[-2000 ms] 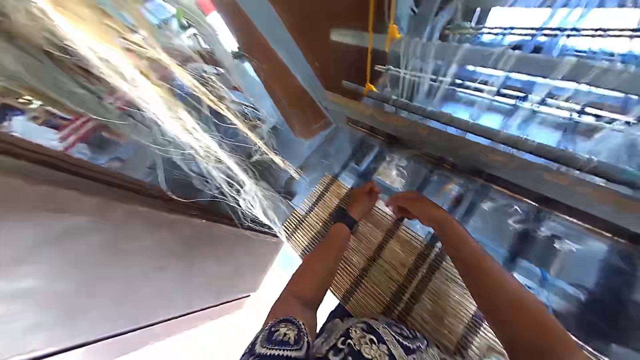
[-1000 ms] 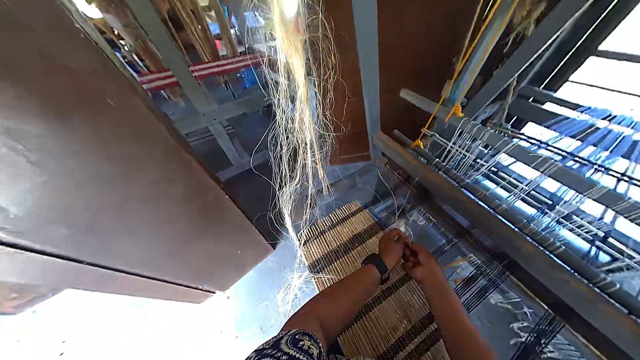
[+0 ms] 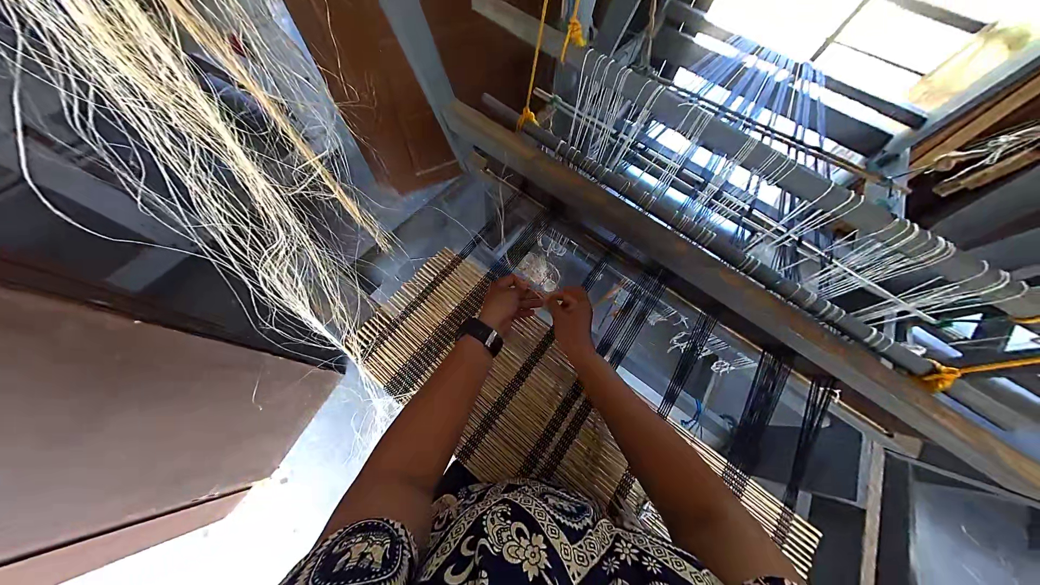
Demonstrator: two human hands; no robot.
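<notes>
A woven mat of pale natural fibre with dark warp bands point(image 3: 520, 406) lies on the loom in front of my body. Over its far edge my left hand point(image 3: 508, 302), with a dark watch on the wrist, pinches a thin pale strand. My right hand point(image 3: 569, 313) meets it fingertip to fingertip, closed on what looks like the same strand; the fibre between them is too fine to see clearly. Just beyond the fingers is a small tangle of pale fibre point(image 3: 540, 268). Black warp threads point(image 3: 638, 313) run from the mat toward the wooden beater beam point(image 3: 699, 260).
Loose pale fibres point(image 3: 236, 171) hang at the left, reaching the mat's left edge. A brown panel point(image 3: 146, 422) stands at lower left. Beyond the beam are shafts with white string heddles point(image 3: 674, 154), tied with yellow cord point(image 3: 942, 377). Frame posts rise behind.
Both hands have stayed close together at the mat's far edge, with the fingers shifting slightly. The view has swung noticeably between frames.
</notes>
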